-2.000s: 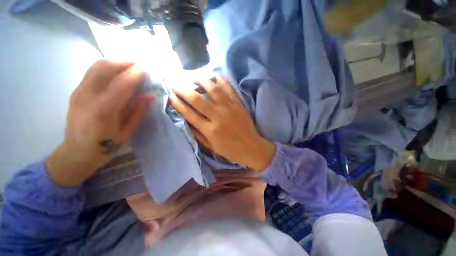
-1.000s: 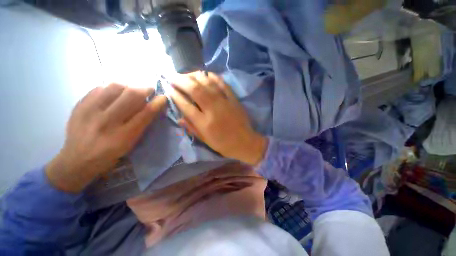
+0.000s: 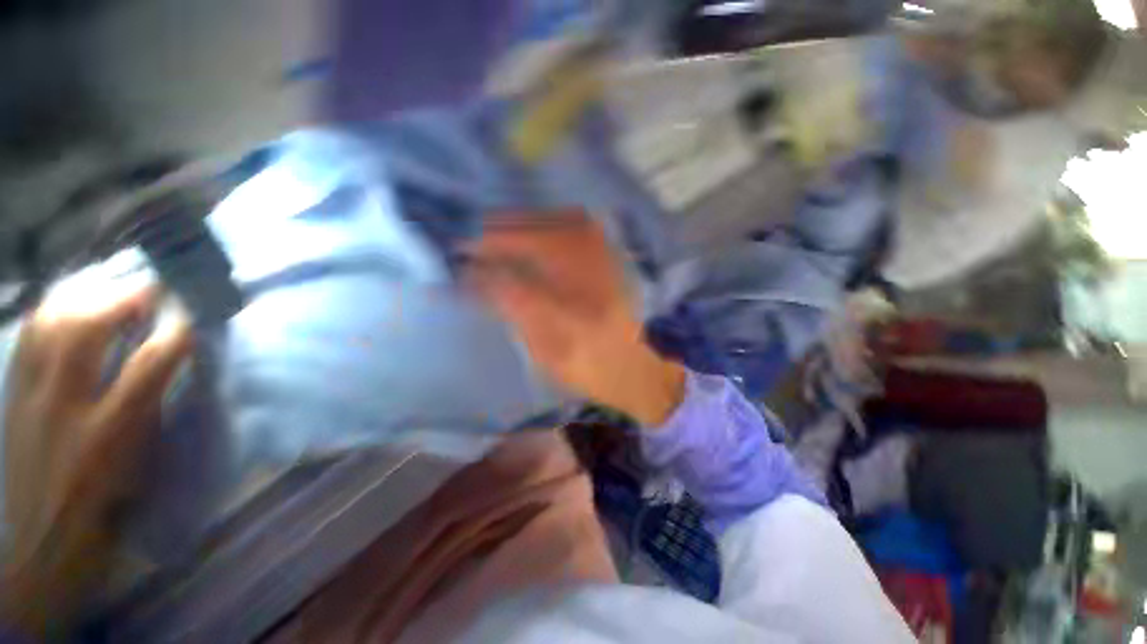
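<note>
The view is strongly blurred. A light blue garment (image 3: 365, 340) lies in a broad heap between my hands, below the sewing machine. My left hand (image 3: 94, 403) is at the far left by the bright glare, fingers bent at the cloth's left side; its grip is too blurred to read. My right hand (image 3: 554, 302) is at the right side of the garment, its fingers smeared by motion; whether it holds cloth cannot be told. A dark cylindrical fitting (image 3: 189, 258) hangs just right of my left hand's fingertips. The needle area is not discernible.
Pinkish-brown cloth (image 3: 491, 541) covers my lap. A dark blue lattice basket (image 3: 679, 541) is beside it. Blue cloth (image 3: 755, 302) is heaped to the right, with dark red and grey items (image 3: 981, 491) beyond. Another person (image 3: 1006, 63) is blurred at the upper right.
The view has swung to the right, so the machine sits farther left. My hands, close together at the needle area before, are now wide apart, with the garment spread between them.
</note>
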